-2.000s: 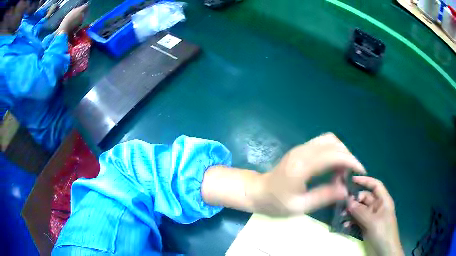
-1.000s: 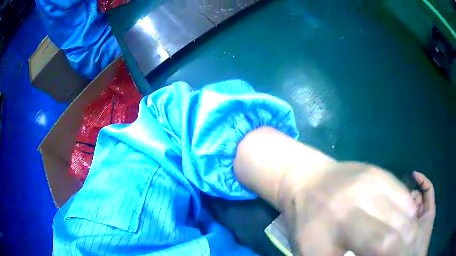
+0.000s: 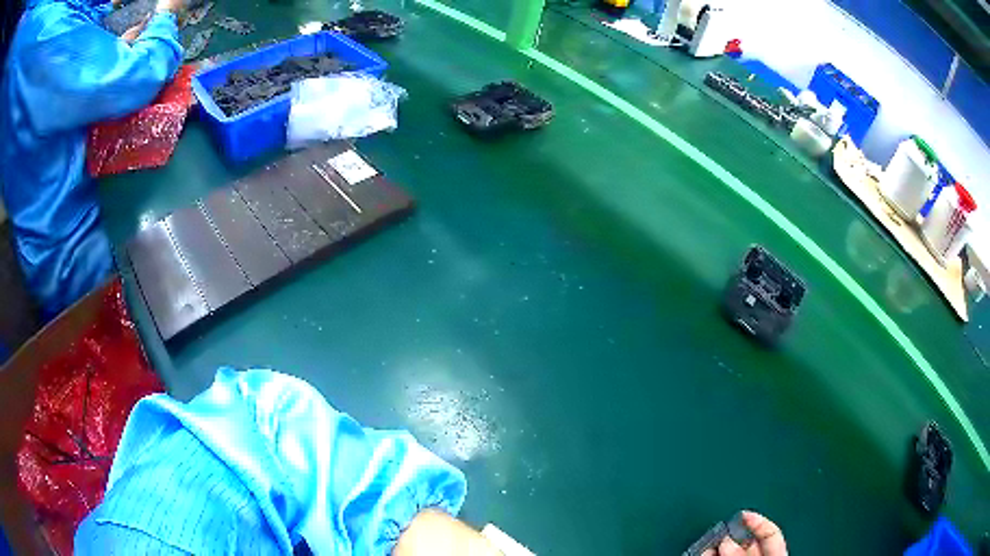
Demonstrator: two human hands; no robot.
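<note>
My right hand point(image 3: 765, 536) shows at the bottom edge, right of centre, mostly cut off. Its fingers hold a thin dark piece point(image 3: 711, 538), also cut off by the edge; its full shape cannot be told. My left arm reaches in from the lower left in a blue sleeve point(image 3: 315, 467). Only bare skin near the wrist shows, and the left hand itself is below the picture. A small corner of the white sheet point(image 3: 505, 540) shows between the wrist and the right hand.
Open black housings stand at the right point(image 3: 765, 295), far right point(image 3: 931, 467) and back point(image 3: 502, 108). A dark slab point(image 3: 255, 239) lies left, before a blue bin point(image 3: 244, 136) with a clear bag point(image 3: 342, 109). Another worker point(image 3: 76, 109) sits upper left. Bottles point(image 3: 910, 177) stand upper right.
The view has swung up and right, showing more bench and the far board. My left hand, large over the work before, has dropped out of the picture. My right hand now sits at the bottom edge.
</note>
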